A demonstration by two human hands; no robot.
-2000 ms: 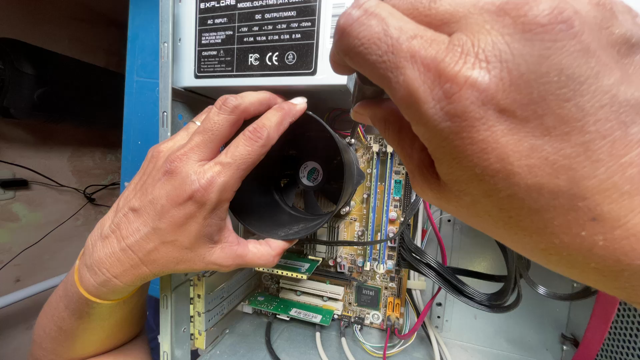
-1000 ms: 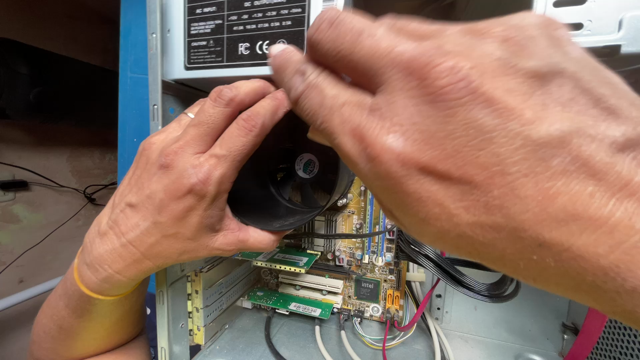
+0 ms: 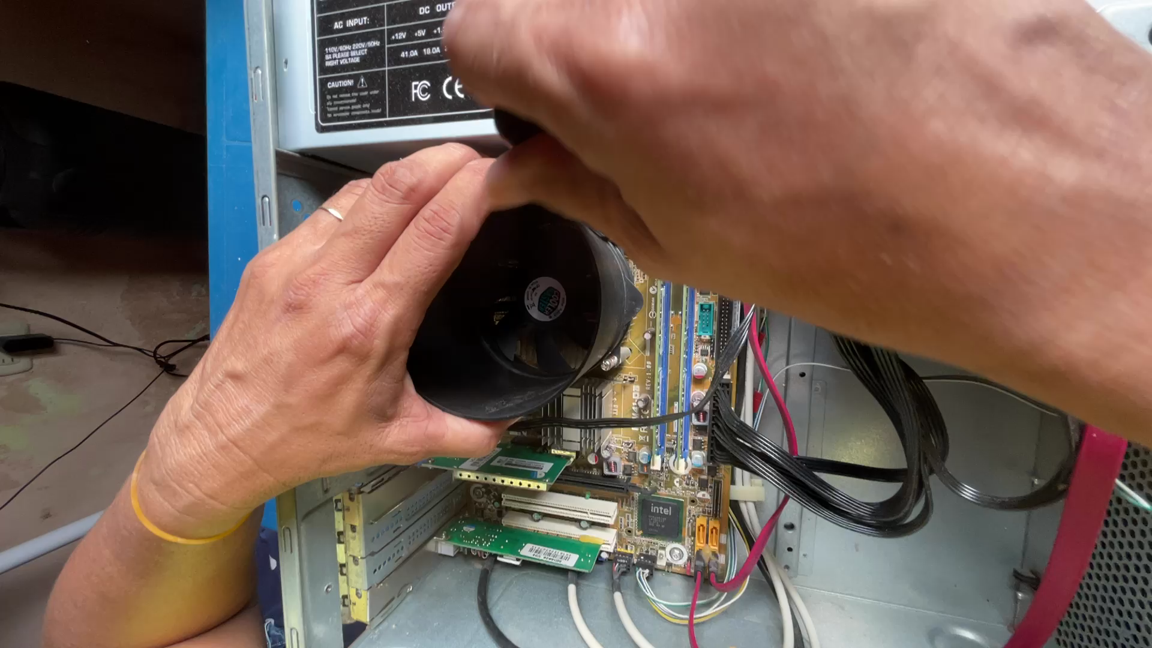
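My left hand [image 3: 333, 324] grips the side of a round black plastic fan duct [image 3: 517, 396], with fingers over its upper rim and the thumb below. A fan hub with a round sticker [image 3: 544, 299] shows down inside the duct, over the motherboard [image 3: 648, 378]. Above and to the right, my right hand [image 3: 612, 99] is closed around a dark object [image 3: 516, 126], mostly hidden in the fist, at the duct's top edge. What this object is cannot be told. The right hand's fingertips are by the left forefinger.
A power supply [image 3: 297, 108] spans the top of the metal computer case [image 3: 270, 207]. Black cables [image 3: 810, 486] and a red cable [image 3: 765, 540] run right of the motherboard. Green expansion cards [image 3: 531, 540] sit below the duct. A perforated panel [image 3: 1098, 558] stands at lower right.
My right hand has moved left from its place two seconds ago, where it was farther from the left fingers. My left hand stays on the duct.
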